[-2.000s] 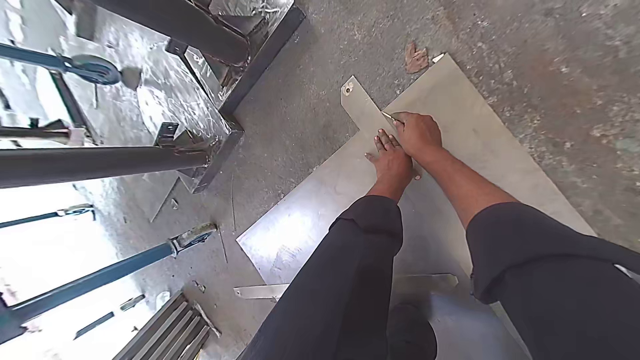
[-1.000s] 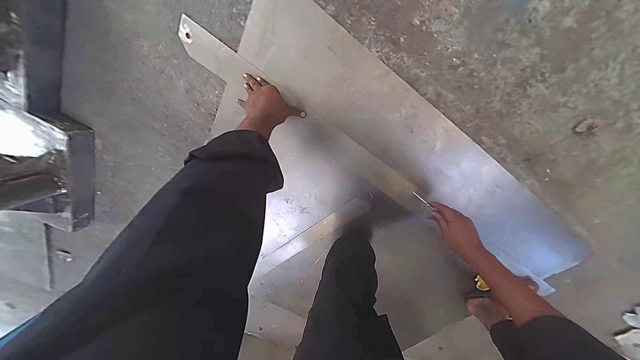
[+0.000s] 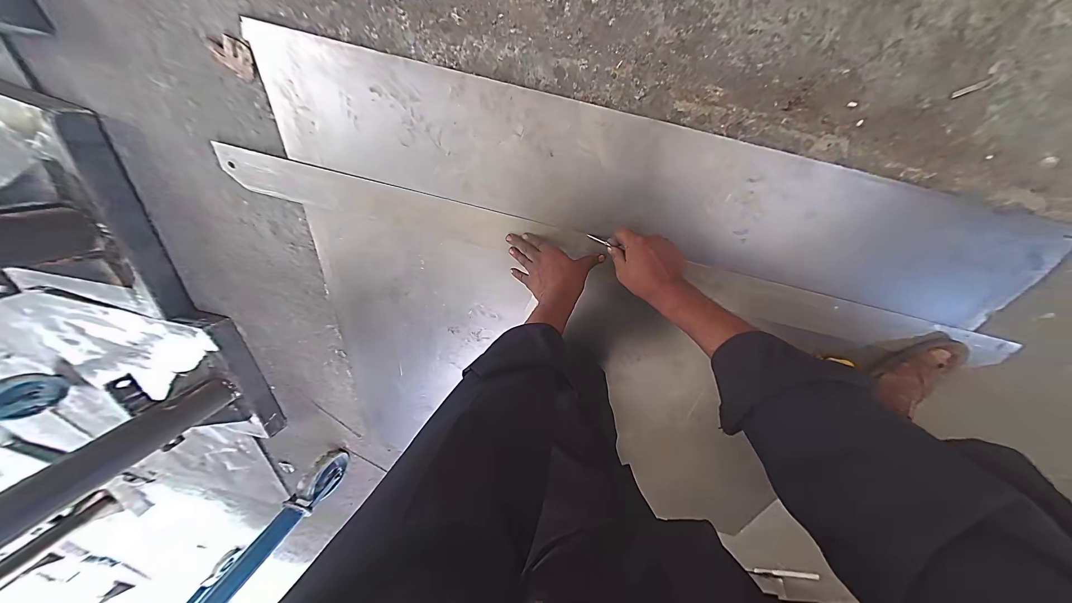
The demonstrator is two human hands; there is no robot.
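A large metal sheet [image 3: 502, 109] lies on the concrete floor. Across it runs a long flat metal straightedge [image 3: 285, 176], its holed end reaching past the sheet's left edge and its other end past the right. My left hand [image 3: 553, 272] presses flat on the straightedge with fingers spread. Just right of it, my right hand [image 3: 649, 264] grips a thin pointed scribing tool [image 3: 600, 240], whose tip rests at the straightedge's upper edge. The fingers hide the rest of the tool.
Dark steel frames [image 3: 134, 218] and a blue bar with a ring end [image 3: 268, 536] stand at the left. A foot [image 3: 917, 373] is near the straightedge's right end, beside a small yellow object [image 3: 837, 361]. A brown scrap [image 3: 233, 57] lies by the sheet's upper left corner.
My right hand, farther right along the straightedge a second ago, is now close beside my left hand with the pointed tool. The view has shifted and turned.
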